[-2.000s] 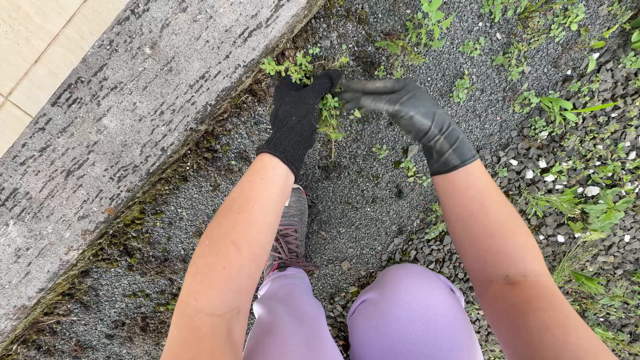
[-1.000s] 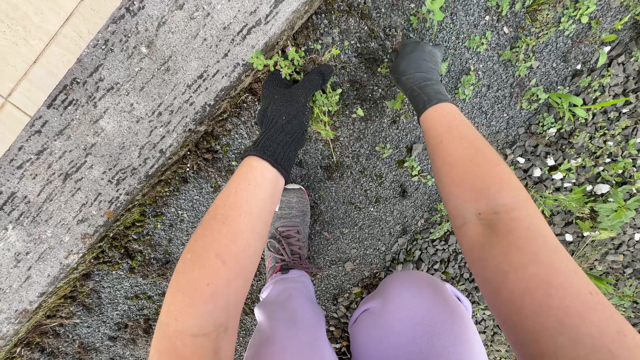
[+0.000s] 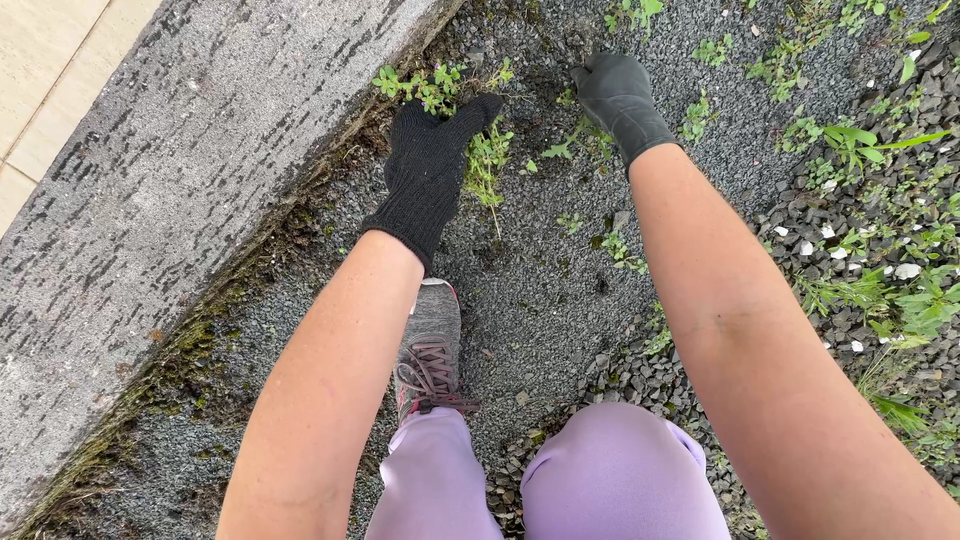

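My left hand (image 3: 439, 154), in a black knit glove, holds a bunch of leafy weeds (image 3: 435, 88) with tiny purple flowers, its fingers curled under them beside the concrete curb. More pulled weeds (image 3: 486, 169) hang or lie by its thumb side, with a pale stem pointing down. To the right, my right hand (image 3: 615, 94), in a dark coated glove, is closed low at the gravel; whatever its fingertips hold is hidden. Small green weeds (image 3: 592, 139) grow just below its wrist side.
A rough concrete curb (image 3: 187, 165) with a mossy edge runs diagonally at left, pale tiles (image 3: 45, 67) beyond it. Fine dark gravel (image 3: 517, 322) covers the ground, coarser stones (image 3: 795, 217) and weeds at right. My gray sneaker (image 3: 431, 337) and bent knee are below.
My right hand has moved away from beside my left hand, to the right, and its fingers have closed. My left hand still holds the weeds near the curb.
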